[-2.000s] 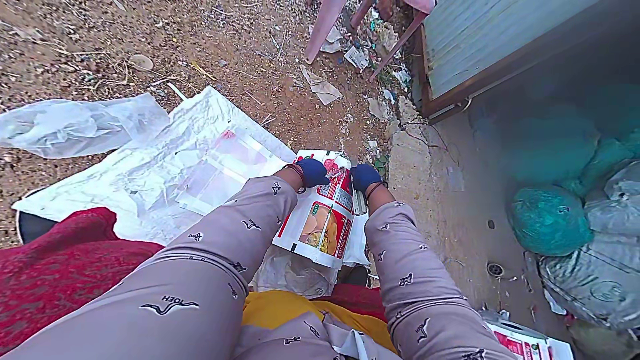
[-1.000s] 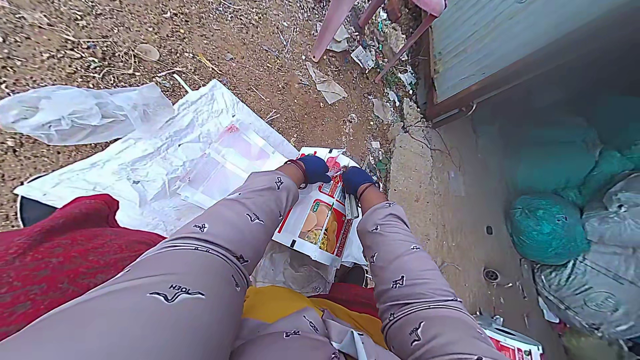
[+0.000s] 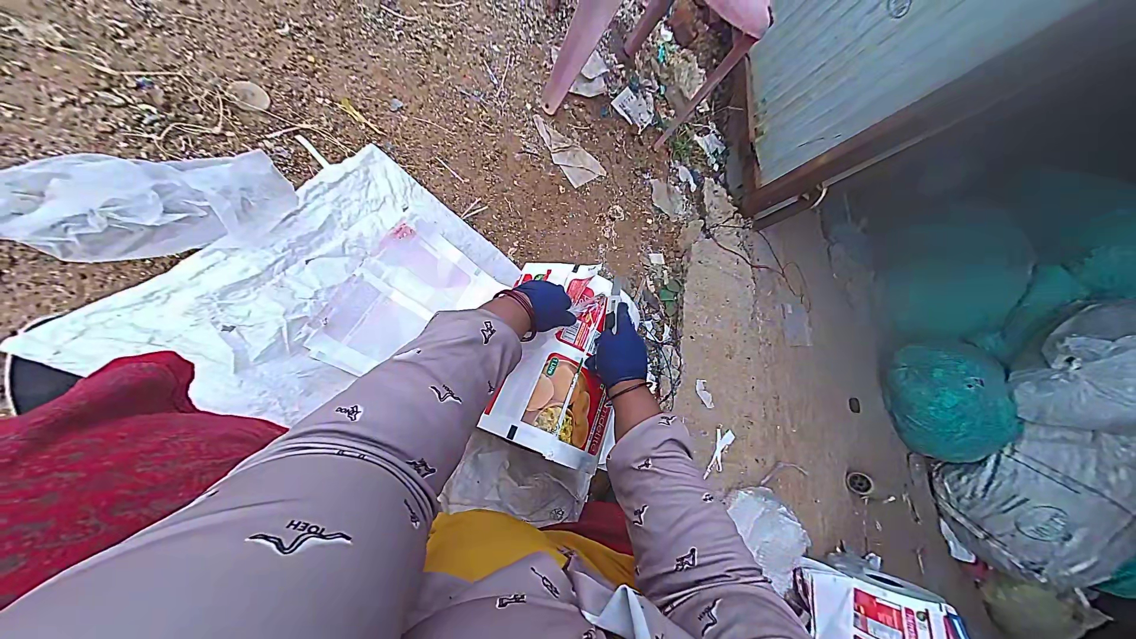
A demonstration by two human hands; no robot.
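Printed red-and-white plastic packaging [image 3: 524,404] lies in front of my body, with a food picture on its lower part. My left hand [image 3: 546,306], in a dark blue glove, has its fingers closed on clear plastic film at the upper part of the packaging. My right hand [image 3: 621,351], gloved the same way, grips a thin, upright tool that looks like a blade, at the packaging's right edge. The two hands are close together but apart. Clear plastic [image 3: 515,479] lies below the packaging, near my lap.
White sheeting [image 3: 266,319] with translucent pieces [image 3: 390,293] spreads to the left, beside a crumpled plastic bag [image 3: 133,200]. Pink chair legs [image 3: 581,53] stand ahead. Full green [image 3: 950,399] and grey bags [image 3: 1047,506] are at the right. More printed packaging [image 3: 874,608] lies at the lower right.
My hands have shifted slightly over the packaging and stay near its upper part. The packaging remains in front of my body.
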